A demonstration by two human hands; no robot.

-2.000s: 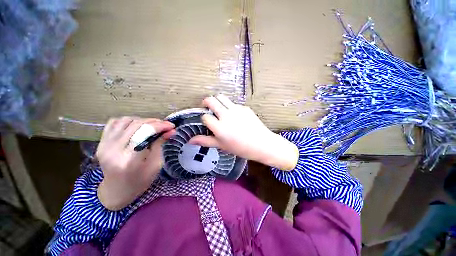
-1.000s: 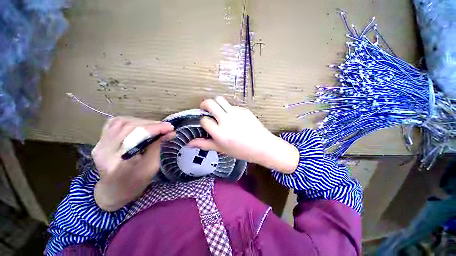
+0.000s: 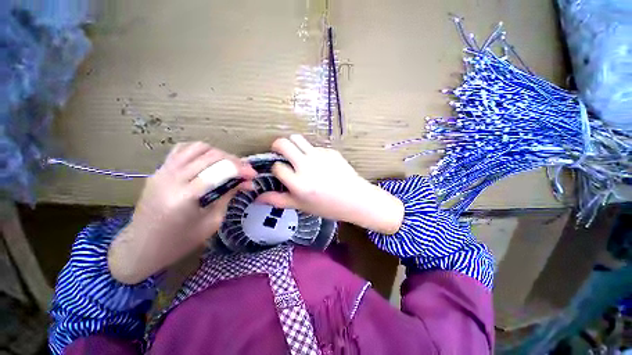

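The grey finned housing (image 3: 271, 220), with a pale centre disc and dark rectangular openings, is at the bench edge against the checked apron. My right hand (image 3: 322, 180) grips its upper right rim, thumb over the fins. My left hand (image 3: 181, 201), with a white band on a finger, is closed around black tweezers (image 3: 220, 191) held like a pen; the tip is hidden at the upper left rim. A thin lead wire (image 3: 100, 168) trails left from my left hand over the bench; its other end is hidden.
Second tweezers (image 3: 333, 83) lie as a narrow black V on the cardboard-covered bench (image 3: 229, 62). A large blue-and-white wire bundle (image 3: 506, 125), tied by a pale band (image 3: 585, 127), lies right. Clear plastic bags (image 3: 41, 83) are heaped left; a whitish bag (image 3: 599, 59) is upper right.
My left hand has shifted slightly, its wrist and forearm moving left and up. The trailing wire has swung lower and reaches further left. My right hand keeps its grip; the view has shifted slightly.
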